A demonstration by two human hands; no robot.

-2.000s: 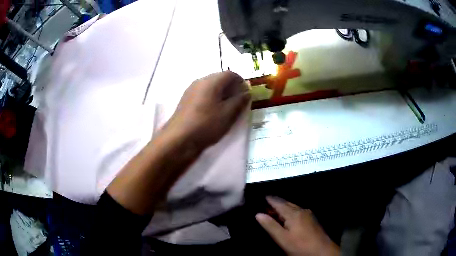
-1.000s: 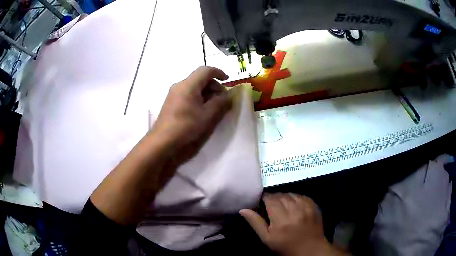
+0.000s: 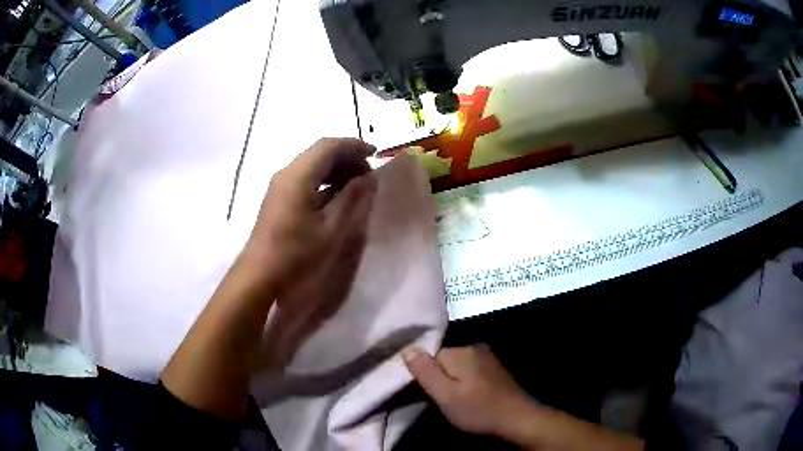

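A large pale pink fabric panel (image 3: 158, 194) spreads over the table left of the needle and hangs over the front edge. My left hand (image 3: 308, 207) is at the panel's upper corner, just in front of the presser foot (image 3: 417, 112), thumb and fingers close together; its fingertips partly hide the cloth, so the grip is unclear. My right hand (image 3: 462, 383) pinches the panel's right edge below the table's front edge. The sewing machine (image 3: 528, 22) stands above, its lamp lit beside the needle. The cloth's corner lies in front of the foot, not under it.
Red tape strips (image 3: 519, 165) cross the bed right of the needle. Dark-handled scissors (image 3: 604, 46) lie behind the arm. A thin pen-like stick (image 3: 715, 167) lies at the right. A printed ruler scale (image 3: 607, 247) follows the front edge. Greyish cut pieces (image 3: 744, 352) are heaped at lower right.
My right hand has come up to the panel's edge and pinches it, bunching the hanging cloth. My left hand has moved slightly left, back from the needle area. The view has shifted a little.
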